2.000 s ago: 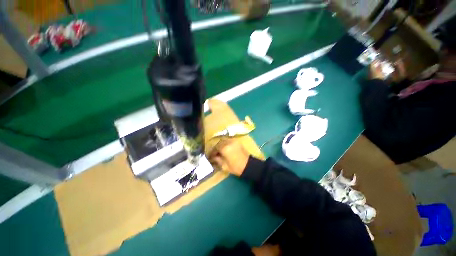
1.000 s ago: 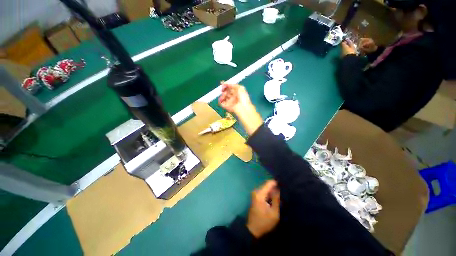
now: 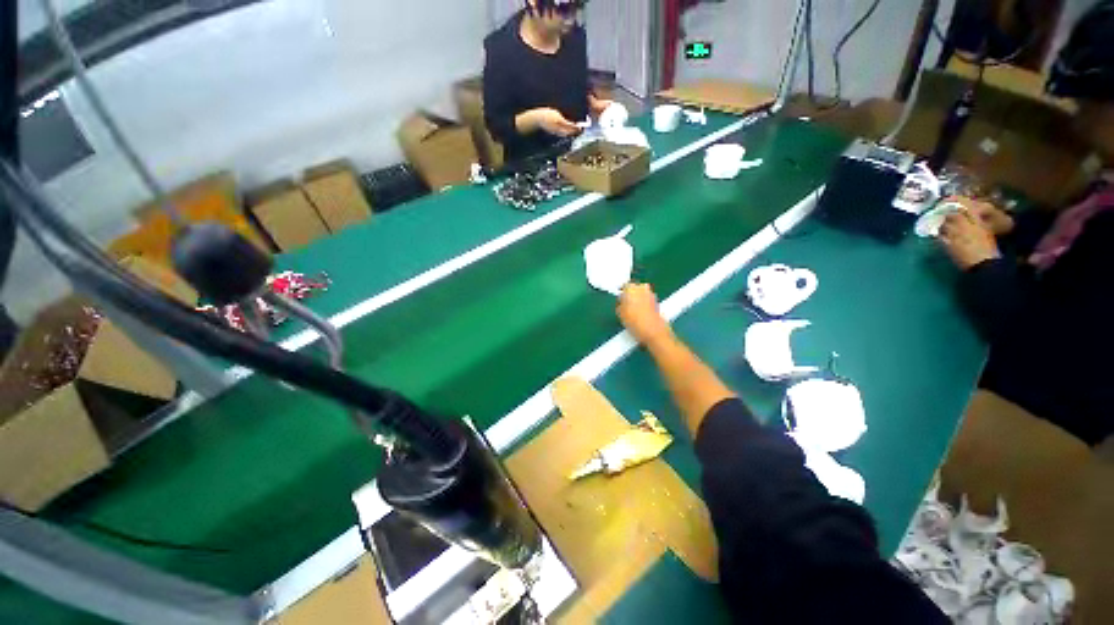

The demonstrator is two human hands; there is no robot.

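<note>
My right hand (image 3: pixel 639 308) is stretched out over the green conveyor belt. Its closed fingers are at the lower right edge of a round white housing (image 3: pixel 607 261) and hide that edge; the housing's upper arm shows. My left hand is not in view. A yellow-and-white squeeze tube (image 3: pixel 623 451) lies on the cardboard mat (image 3: pixel 586 409), nozzle to the left. The black electric screwdriver (image 3: pixel 458 488) hangs over the screw feeder (image 3: pixel 422 556) at the bottom. Several white housings, one of them (image 3: pixel 826 413), stand in a row on the green bench, right of my forearm.
White curved parts (image 3: pixel 990 568) fill a carton (image 3: pixel 1038 470) at lower right. A person's hands (image 3: pixel 971 232) work by a black box (image 3: pixel 865 189) at right. Another person (image 3: pixel 538 79) stands across the belt. A small carton (image 3: pixel 605 167) and metal parts (image 3: pixel 531 186) lie beyond the belt rail.
The view has tilted up and shifted. My right hand has moved from the tube, through the air, to the housing on the belt. My left hand has left the picture.
</note>
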